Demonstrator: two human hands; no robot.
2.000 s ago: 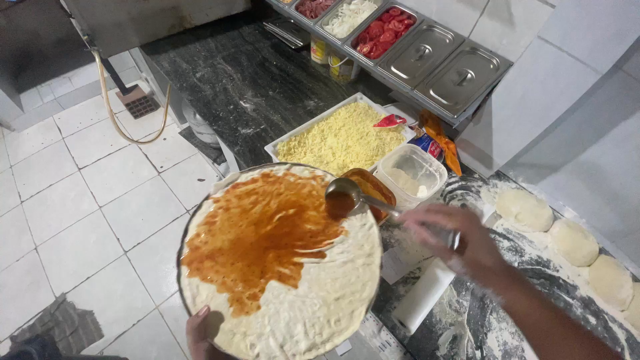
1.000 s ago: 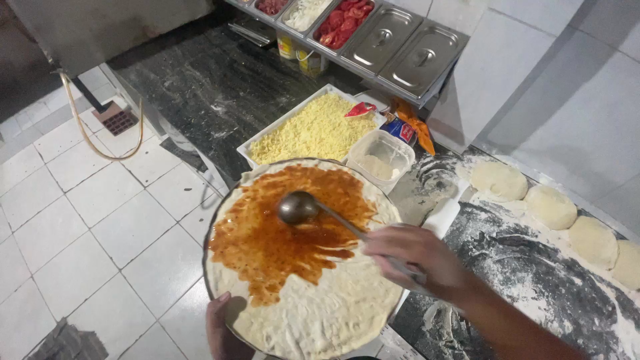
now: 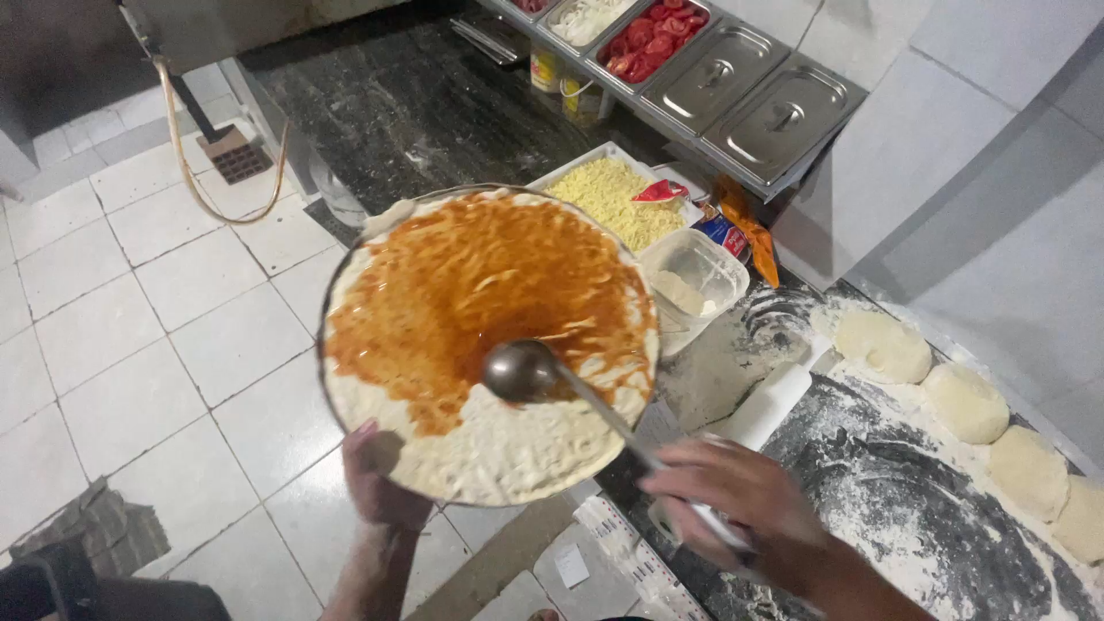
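Note:
My left hand [image 3: 379, 479] holds a round pizza pan from below at its lower left rim, thumb over the edge. Raw pizza dough [image 3: 526, 448] covers the pan, its rim bulging over at the upper left. Red-orange tomato sauce [image 3: 466, 285] lies over the upper and middle part of the dough; the lower part is pale and bare. In my right hand [image 3: 724, 500] is the handle of a metal ladle [image 3: 522, 371]. The ladle's bowl rests rounded side up on the sauce near its lower edge. My right fingers are slightly blurred.
Behind the pan are a tray of grated cheese [image 3: 604, 194] and a plastic tub [image 3: 699, 276] with flour-like powder. Several dough balls [image 3: 966, 401] line the floured counter [image 3: 880, 466] at right. Topping pans with sliced tomatoes [image 3: 655, 39] and metal lids [image 3: 780, 116] stand above. A hose [image 3: 177, 164] hangs at left.
The ladle has gone from the sauce container at the pan's right edge onto the dough, then down toward the lower edge of the sauce. Sauce now covers more of the dough, mainly at upper right.

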